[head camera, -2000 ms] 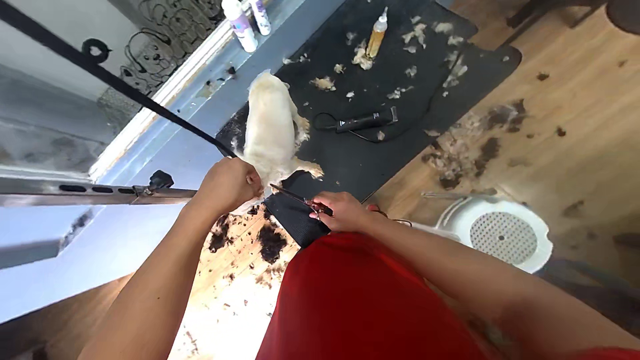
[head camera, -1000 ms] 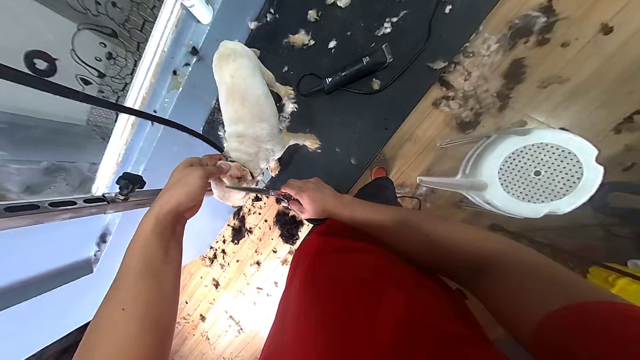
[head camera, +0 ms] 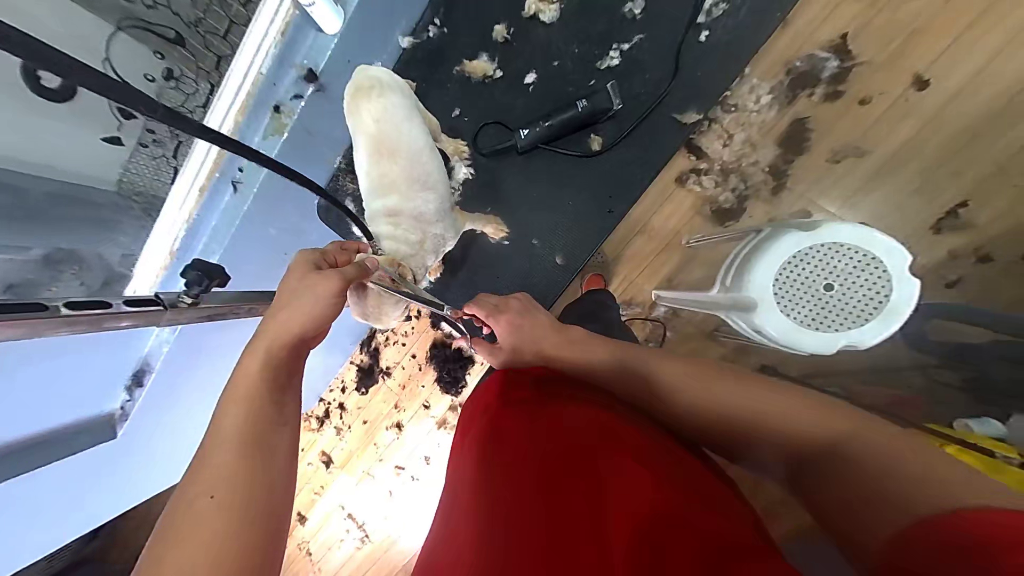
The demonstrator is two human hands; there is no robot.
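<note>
A small dog with short cream fur (head camera: pixel 400 176) stands on a black grooming table mat, its head toward me. My left hand (head camera: pixel 316 292) pinches fur or an ear at the side of the dog's head (head camera: pixel 376 304); which of the two is unclear. In my right hand (head camera: pixel 512 324) is a pair of metal grooming scissors (head camera: pixel 420 298), my fingers in the handle rings. The blades lie against the head, their tips close to my left fingertips. Corded black electric clippers (head camera: pixel 568 118) rest on the mat to the dog's right. A black loop strap (head camera: pixel 320 192) runs down to the dog's neck.
Cut fur tufts (head camera: pixel 480 67) are scattered on the black mat (head camera: pixel 544 192). Dark clumps (head camera: pixel 450 366) lie on the wood floor. A white plastic stool (head camera: pixel 904 280) stands at right. The slotted metal arm (head camera: pixel 104 312) with a black knob (head camera: pixel 204 278) extends from the left.
The scissors, held across the front of the dog's head before, now have their blades at its upper side by my left fingertips. The view has moved closer to the dog since the oldest frame.
</note>
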